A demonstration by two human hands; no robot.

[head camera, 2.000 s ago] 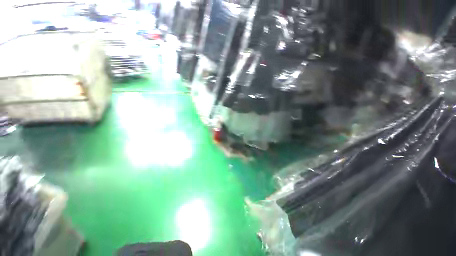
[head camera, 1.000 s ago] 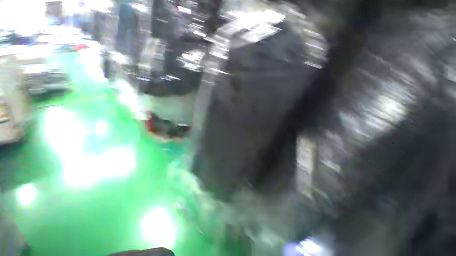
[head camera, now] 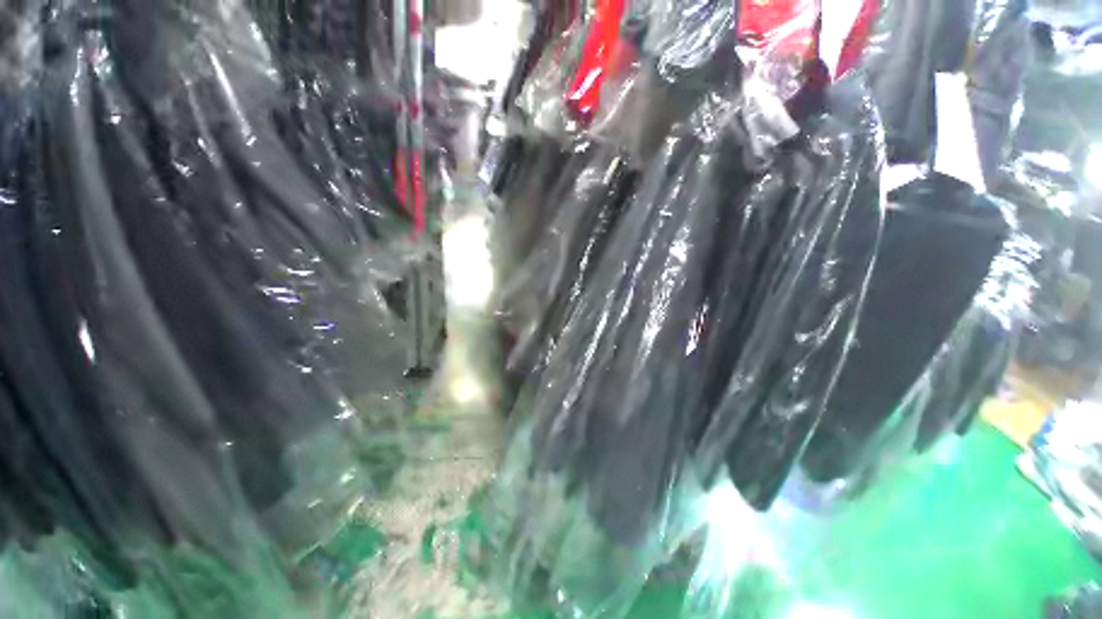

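No hand shows in the view now. Nearest in front are dark garments in clear plastic covers. One packed row (head camera: pixel 145 278) hangs on the left. Another row (head camera: pixel 628 351) hangs at the centre and right, its covers shiny and crinkled. Red pieces (head camera: pixel 596 55) show among the covered clothes at the top. A dark garment with a smooth flat face (head camera: pixel 912 302) hangs at the right end of the row, with white paper-like strips (head camera: pixel 956 127) above it.
A narrow aisle (head camera: pixel 465 484) with a pale, worn floor runs between the rows. A thin upright pole (head camera: pixel 417 181), partly red, stands at its left side. Glossy green floor (head camera: pixel 979 532) lies at the lower right, with a plastic-wrapped pile (head camera: pixel 1076 466) at the right edge.
The view has swung right, from the open green floor and pale bin to an aisle between hanging rows. The dark shape at the bottom edge of the earlier frames is out of view.
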